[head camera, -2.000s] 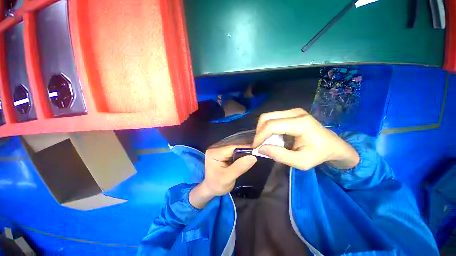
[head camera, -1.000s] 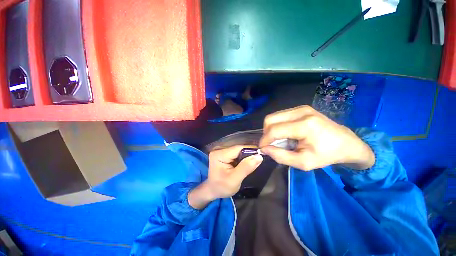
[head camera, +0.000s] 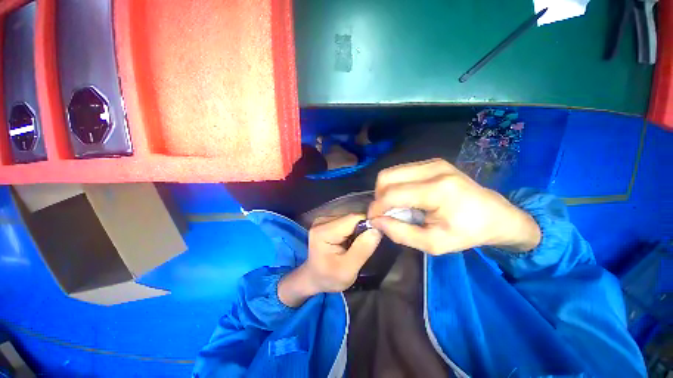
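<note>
My left hand (head camera: 333, 253) holds a dark smartphone (head camera: 367, 281) over my lap. Its fingers and thumb close around the phone's upper end, and most of the phone is hidden by the hand or dark against the clothing. My right hand (head camera: 443, 210) pinches a small white item (head camera: 404, 215) between thumb and fingers. The item's tip is at the phone's upper end edge, beside my left thumb. Whether the tip touches the edge is too small to tell.
A red-orange tray (head camera: 214, 88) with phones in slots overhangs the bench at left. An open cardboard box (head camera: 140, 229) is below it. The green mat (head camera: 413, 52) bears a thin black stick (head camera: 502, 46), white paper (head camera: 561, 9) and a grey-black tool (head camera: 645, 33). Small mixed parts (head camera: 493, 133) lie below the bench edge.
The view has shifted, so the tray and mat sit differently in the picture. My right hand has moved slightly left, closer over the phone's end. Both hands keep their holds.
</note>
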